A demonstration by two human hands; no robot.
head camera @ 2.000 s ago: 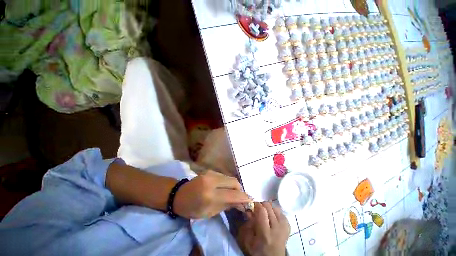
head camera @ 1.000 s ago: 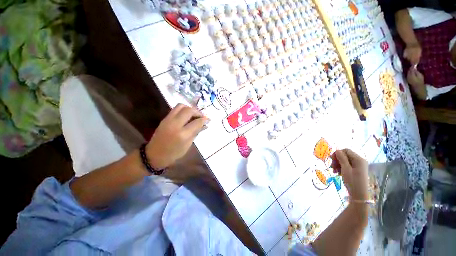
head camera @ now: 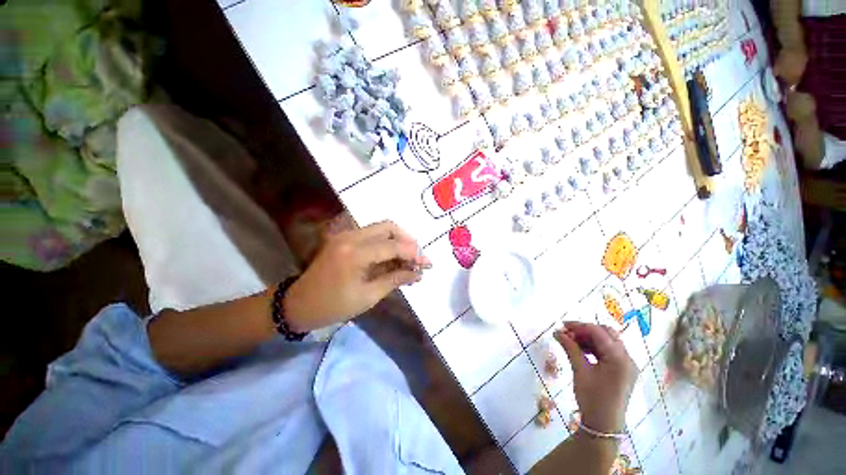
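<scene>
My left hand point(head camera: 366, 269), with a dark beaded bracelet, is over the table's near edge. Its fingertips are pinched on what looks like a small grey part point(head camera: 422, 264). My right hand point(head camera: 601, 369) is beyond the white dish, fingers bent and tips close together; whether it holds a tiny part cannot be told. The round white dish point(head camera: 501, 286), with white contents, stands between the hands. A few small cream-orange parts point(head camera: 544, 410) lie beside my right hand. A loose pile of grey parts point(head camera: 360, 93) lies near the table edge.
Rows of joined pieces point(head camera: 547, 65) stand at the back. A yellow rod point(head camera: 682, 93) and black-handled tool point(head camera: 705, 125) lie beside them. A clear tub with mixed pieces point(head camera: 702, 343) is at right, with a grey heap point(head camera: 775, 260) beyond. Another person's hands point(head camera: 796, 88) show top right.
My hands were together at the table edge, then parted. Since the last earlier frame, the left has moved away from the grey pile towards the dish; the right has come nearer the dish and cream parts.
</scene>
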